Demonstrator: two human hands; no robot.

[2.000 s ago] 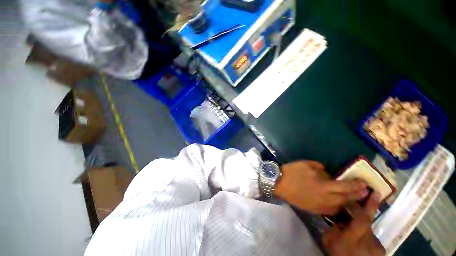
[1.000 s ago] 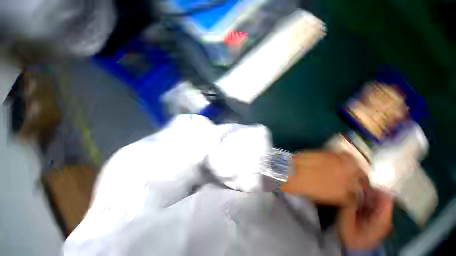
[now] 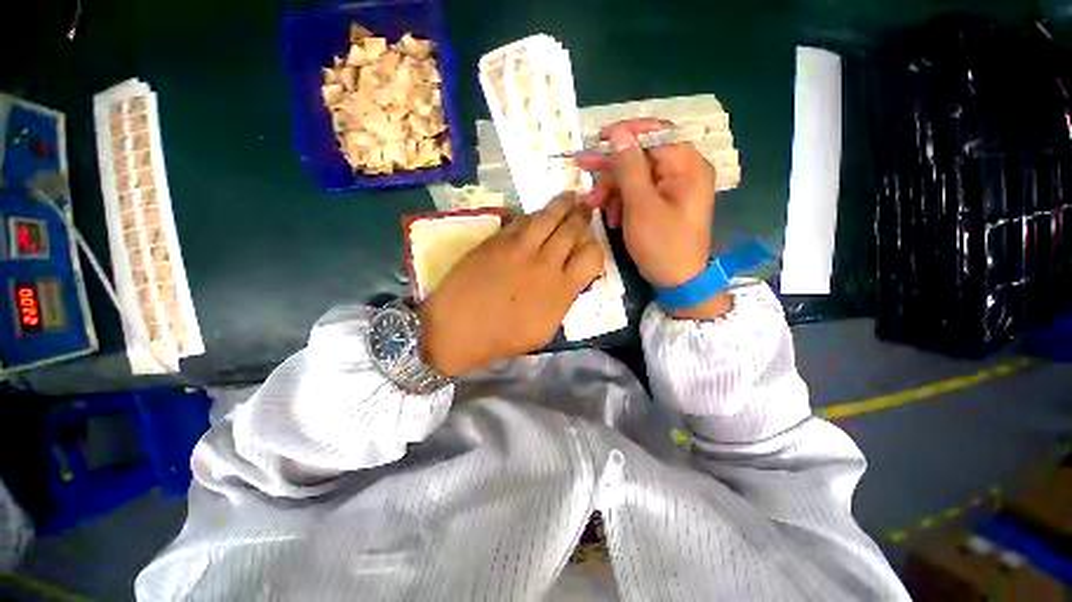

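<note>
A white sticker sheet with rows of tan pieces lies in front of me. My left hand lies palm down over its lower part, fingertips close to my right hand; whether it holds anything is hidden. My right hand holds thin tweezers, their tip pointing left over the sheet. A small square pad with cream centre and red-brown border lies partly under my left hand. A cream ribbed strip lies beneath the sheet and extends right behind my right hand. No watch case can be made out.
A blue bin of loose tan pieces stands behind the pad. Another sticker sheet lies left, beside a blue-white box with red digits and a pale cord. A plain white strip and a glossy black tray are at right.
The view has swung from the left side to the bench in front. Both hands were together near the pad; now they are over the sticker sheet, and tweezers show in my right hand.
</note>
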